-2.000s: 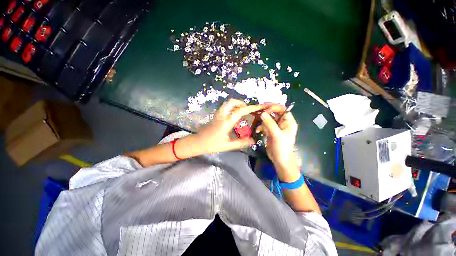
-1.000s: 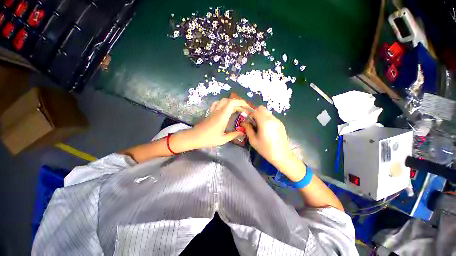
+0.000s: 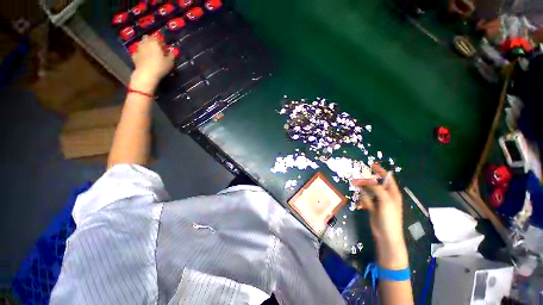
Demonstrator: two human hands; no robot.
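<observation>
My left hand is at the black blister tray, its fingers over red housings in the tray's pockets. The fingertips are blurred, and I cannot tell if they grip a housing. My right hand is over the near right edge of the white heap, fingers bent. A small pale bit shows at its fingers, but I cannot tell if it is held. The square fixture, with orange-brown rim and pale centre, lies on the mat left of my right hand, with no housing on it.
A pile of dark and silver-white components lies behind the white heap. A single red housing lies on the green mat. A pale stick, small square pad, white tissues and white box are at right.
My hands have separated. My left hand has moved far left to the tray; my right hand has moved right. The fixture is now uncovered. The view has shifted left.
</observation>
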